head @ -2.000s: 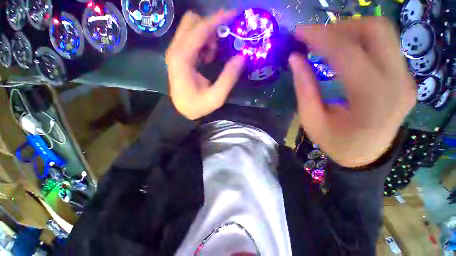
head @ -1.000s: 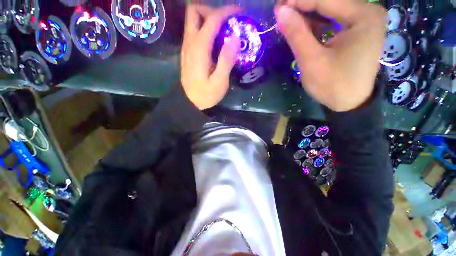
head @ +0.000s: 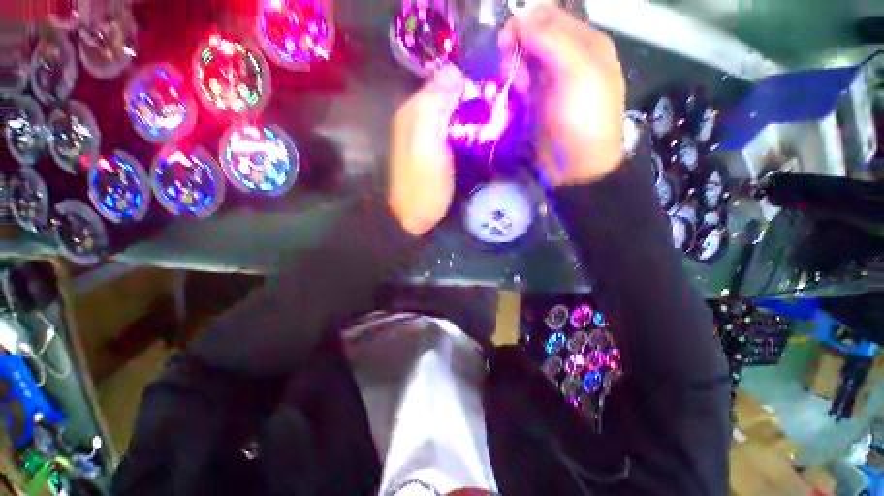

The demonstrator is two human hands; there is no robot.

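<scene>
An LED circuit board (head: 477,118) glows purple between my two hands, above the bench. My left hand (head: 424,155) holds its left edge with thumb and fingers. My right hand (head: 580,97) is at its upper right, with thumb and fingertips together on a thin pale wire (head: 506,92) that runs down across the board. The fingertips are blurred. A round housing with a white face and dark holes (head: 498,213) lies on the bench just below the board.
Clear-rimmed light units (head: 187,179) lie in rows at left, some glowing. Another lit unit (head: 425,37) is beyond my left hand. Dark housings (head: 710,184) are piled at right. A blue bin (head: 790,111) and a thick black tube (head: 824,199) stand farther right. Lit units show below the bench edge.
The view has shifted, showing more of the bench. My right hand has come closer to the board, and the wire now runs downward across it instead of out to the right.
</scene>
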